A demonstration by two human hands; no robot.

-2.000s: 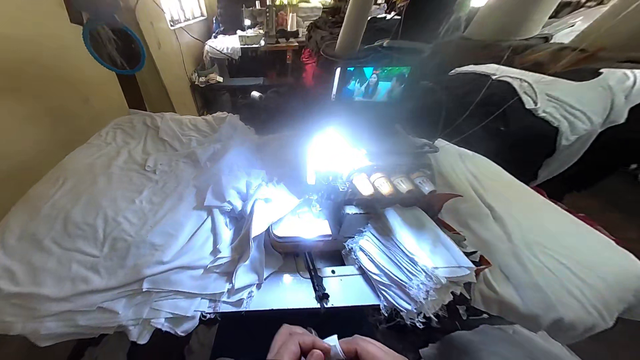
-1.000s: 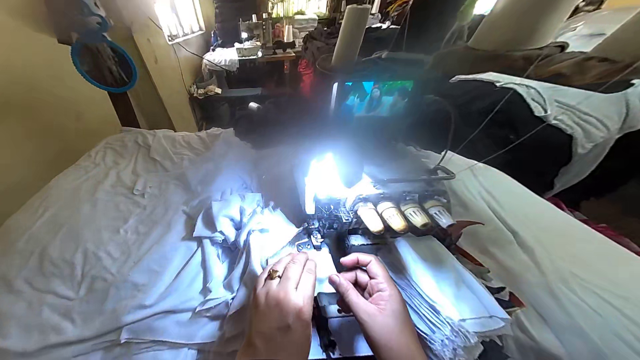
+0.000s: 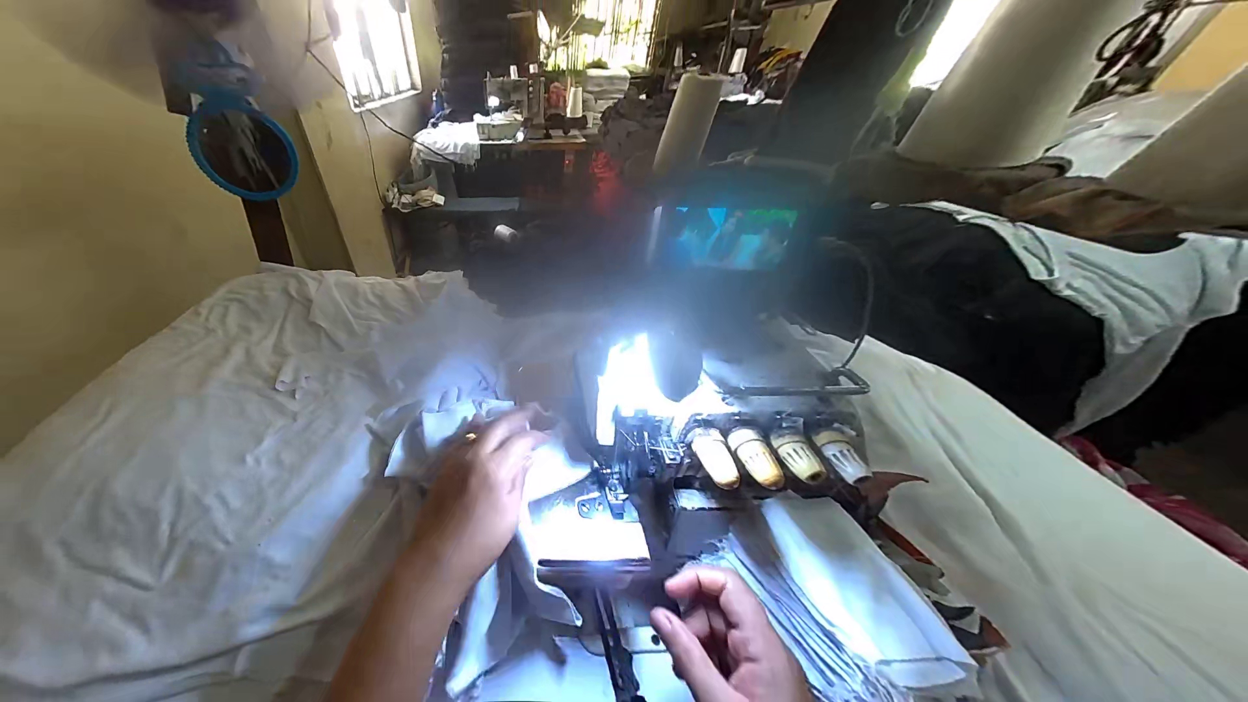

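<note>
An overlock sewing machine (image 3: 639, 458) with several tension dials (image 3: 765, 456) stands in the middle, its lamp glaring over the needle area. My left hand (image 3: 487, 478), a ring on one finger, reaches over the white fabric pieces (image 3: 444, 424) left of the needle and touches them; whether its fingers pinch the cloth is unclear. My right hand (image 3: 721, 629) is in front of the machine, thumb and fingers apart, with nothing seen between them. Beside it, under the dials, lies a stack of white cut fabric (image 3: 838, 595).
White cloth heaps flank the machine at left (image 3: 195, 448) and right (image 3: 1033, 497). A lit screen (image 3: 736, 237) stands behind it. Dark fabric (image 3: 955, 302) lies at the right, a blue-rimmed fan or mirror (image 3: 242, 148) at the left wall, and another sewing table (image 3: 561, 141) at the back.
Both hands were low at the front edge, then together near the needle. Since then my left hand has moved left onto the fabric pieces, and my right hand has drawn back toward me.
</note>
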